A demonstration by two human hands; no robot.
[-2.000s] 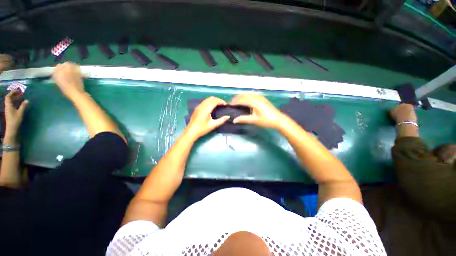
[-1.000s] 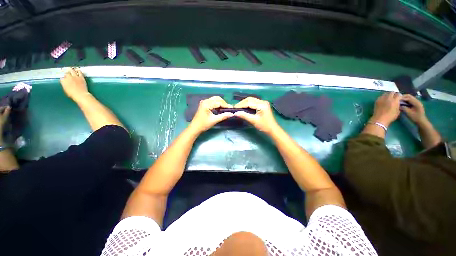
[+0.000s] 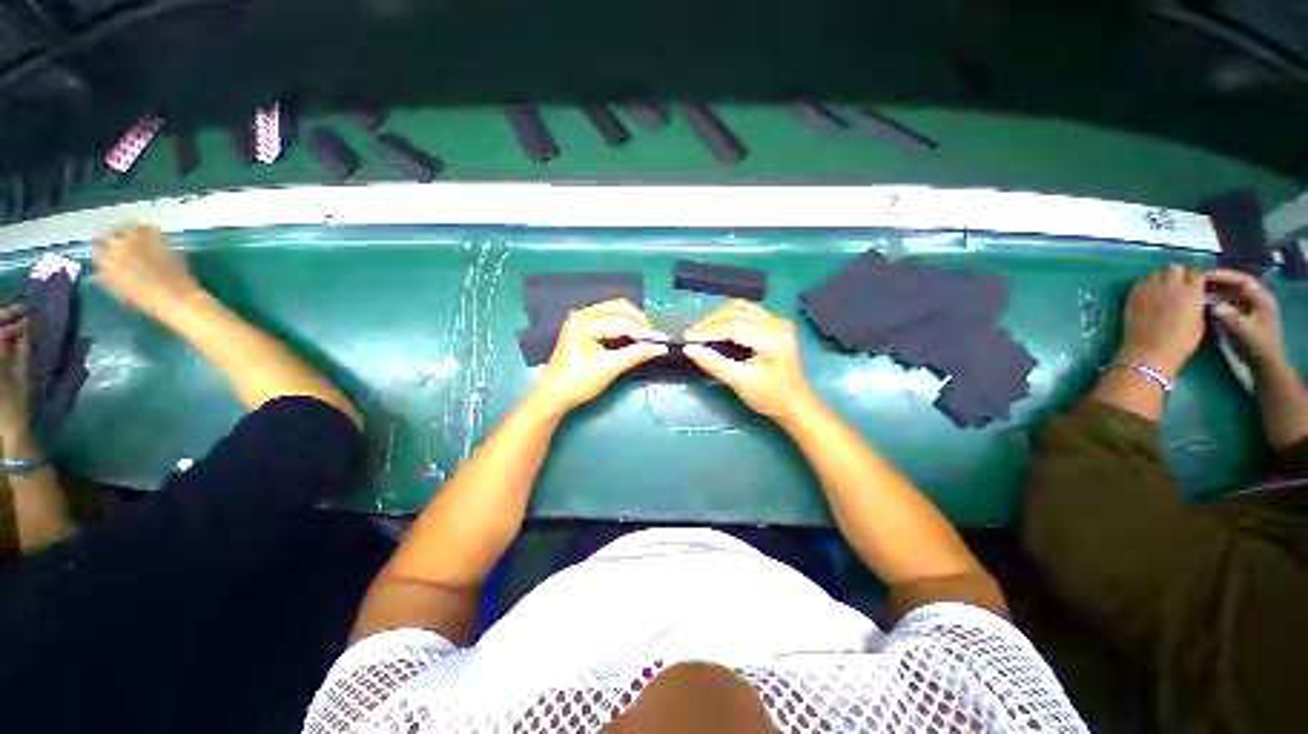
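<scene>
A narrow dark strip is pinched between both hands' fingertips, just above the green bench; the fingers hide most of it. My left hand grips its left end, my right hand its right end. A small stack of dark blanks lies just beyond and left of my left hand. A narrow folded dark strip lies beyond my right hand. A loose overlapping pile of dark blanks lies to the right.
A white rail divides the bench from the green belt, where dark strips and patterned pieces lie. Other people's hands are at the left and right.
Between my hands, the dark piece has gone from a wider shape to a narrow strip. The folded strip beyond my right hand is now fully uncovered. Strips on the belt appear shifted left.
</scene>
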